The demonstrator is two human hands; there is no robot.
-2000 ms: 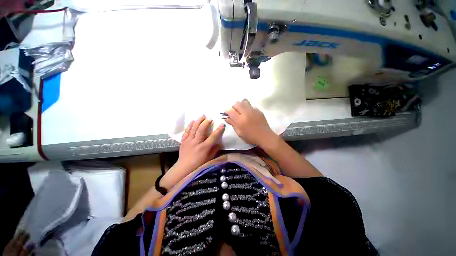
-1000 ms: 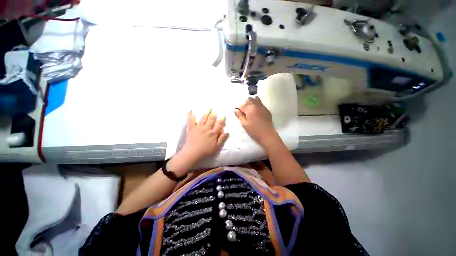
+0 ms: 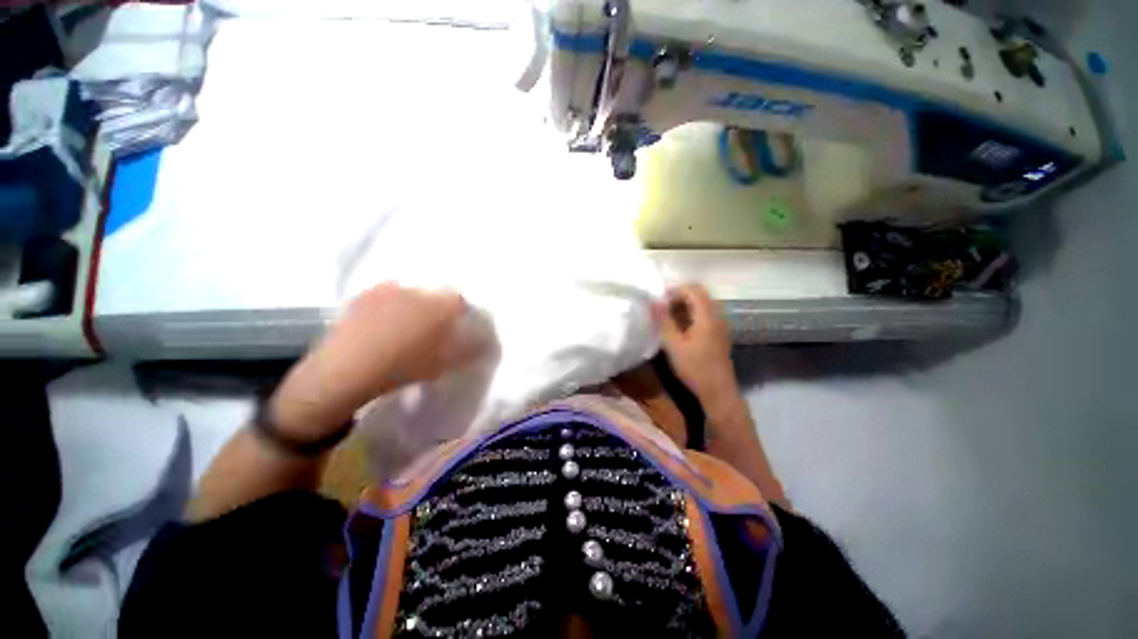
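A white garment panel (image 3: 568, 331) is lifted and bunched at the table's front edge, between my two hands. My left hand (image 3: 418, 335) is blurred and grips the panel's left part, with cloth hanging below it. My right hand (image 3: 694, 327) holds the panel's right edge with its fingertips. A small dark thing shows at my right fingers; I cannot tell what it is. The presser foot and needle area (image 3: 584, 140) of the white sewing machine (image 3: 824, 119) is beyond the panel, apart from both hands.
Blue-handled scissors (image 3: 756, 152) and a green disc (image 3: 776, 215) lie on the machine bed. A black patterned pouch (image 3: 921, 260) is at the right table end. Folded white pieces (image 3: 140, 94) are stacked at the left, above a blue patch (image 3: 132, 191). White cloth (image 3: 112, 456) lies at lower left.
The panel lay flat under both hands; now it is lifted and drawn toward my body, away from the needle. My left hand has moved left, my right hand right and down. The scissors are now uncovered.
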